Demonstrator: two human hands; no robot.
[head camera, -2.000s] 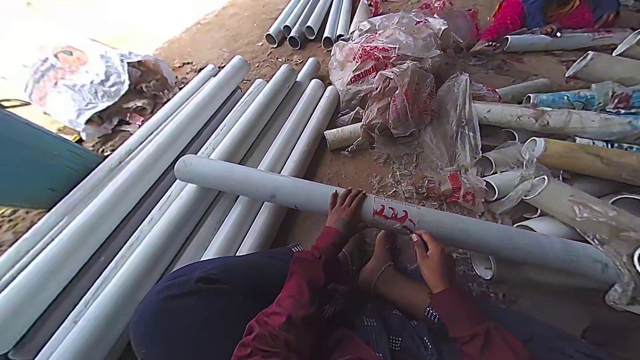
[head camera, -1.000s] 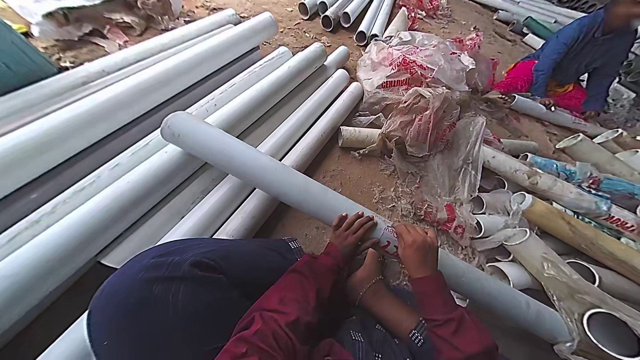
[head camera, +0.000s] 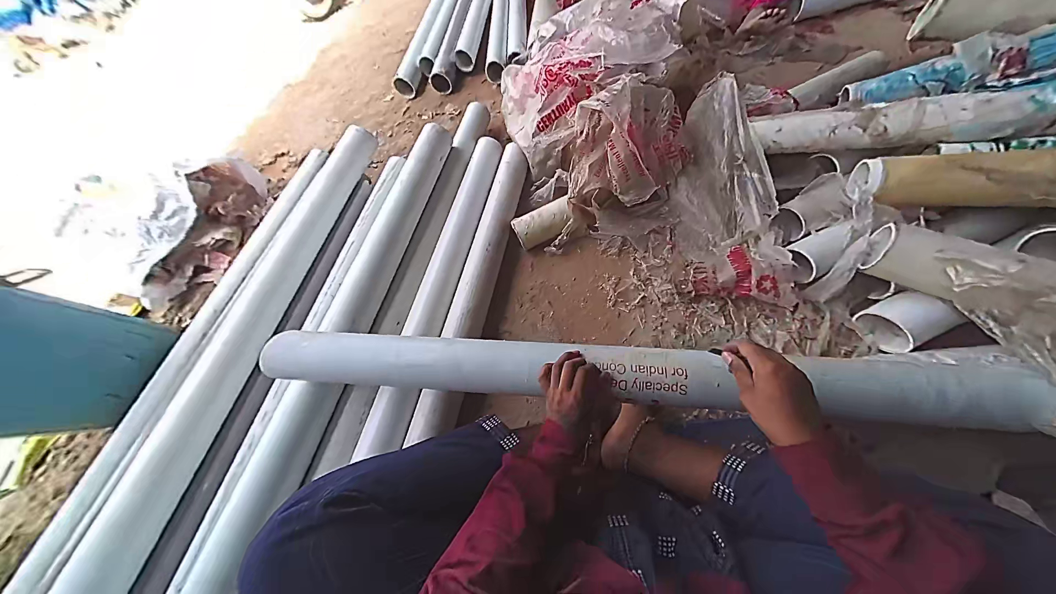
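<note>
A long pale grey plastic pipe (head camera: 462, 364) lies across in front of my lap, with dark red printing on its near middle, upside down to me. My left hand (head camera: 577, 392) rests on the pipe with bent fingers, just left of and partly over the printing. To the right of the printing, my right hand (head camera: 771, 389) pinches a small dark tool (head camera: 734, 355) against the pipe's upper side; most of the tool is hidden by the fingers, so its kind cannot be told. My bare foot lies just below the pipe, between my hands.
Several pale pipes (head camera: 396, 272) lie side by side at the left, next to a blue-green container (head camera: 74, 359). Crumpled printed plastic wrapping (head camera: 627, 136) and thin shavings (head camera: 660, 305) lie on the ground ahead. At the right is a heap of wrapped pipes (head camera: 973, 177). Another person's foot shows at the top.
My right hand has moved rightward along the pipe, away from my left hand. The printing facing me is different from that two seconds ago. The view has swung left since one second ago.
</note>
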